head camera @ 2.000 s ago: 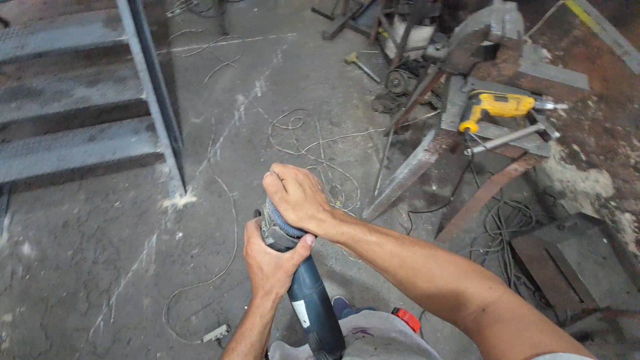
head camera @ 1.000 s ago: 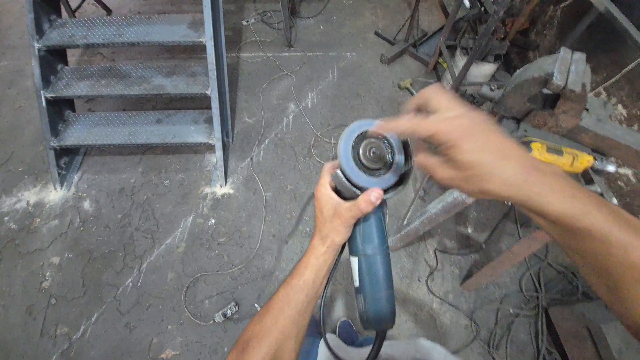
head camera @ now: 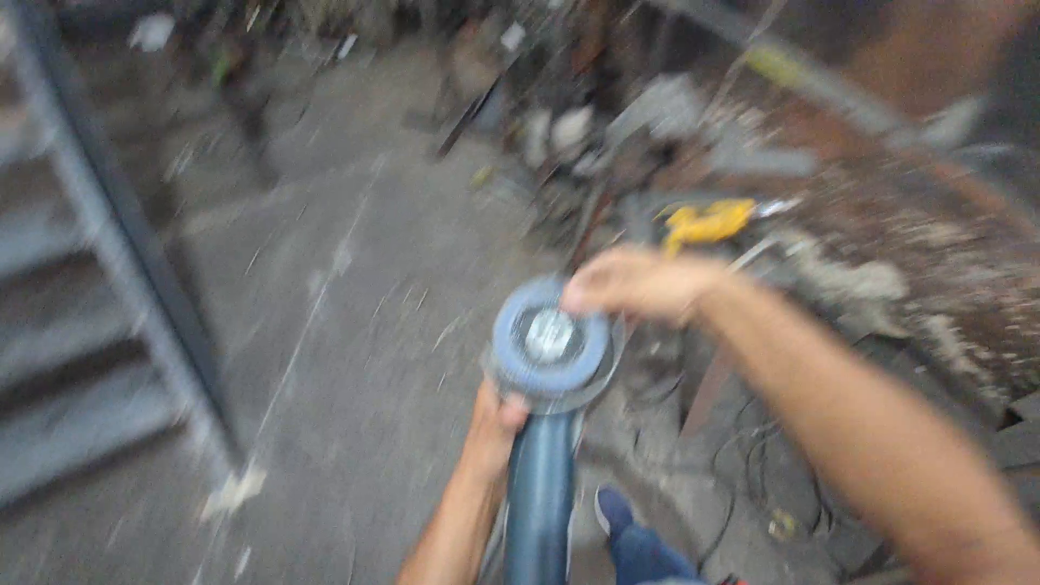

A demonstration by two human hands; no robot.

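An angle grinder (head camera: 540, 496) with a dark blue-green body points away from me, its round abrasive disc (head camera: 516, 370) facing up. My left hand (head camera: 497, 418) grips it just below the disc, by the guard. The fingers of my right hand (head camera: 642, 284) are at the upper right of the disc, over its edge near the centre nut (head camera: 551, 335). Motion blur hides whether they touch it and how far they are bent.
Metal stairs (head camera: 122, 219) stand at the left. A yellow power drill (head camera: 711, 223) lies on the cluttered metalwork at the right. Cables (head camera: 723, 512) run over the floor at the lower right, near my shoe (head camera: 613, 508).
Two seconds ago both hands were around the grinder's head, with the disc out of sight. One second ago the disc faced up with my right hand blurred beside it. The view has swung strongly since.
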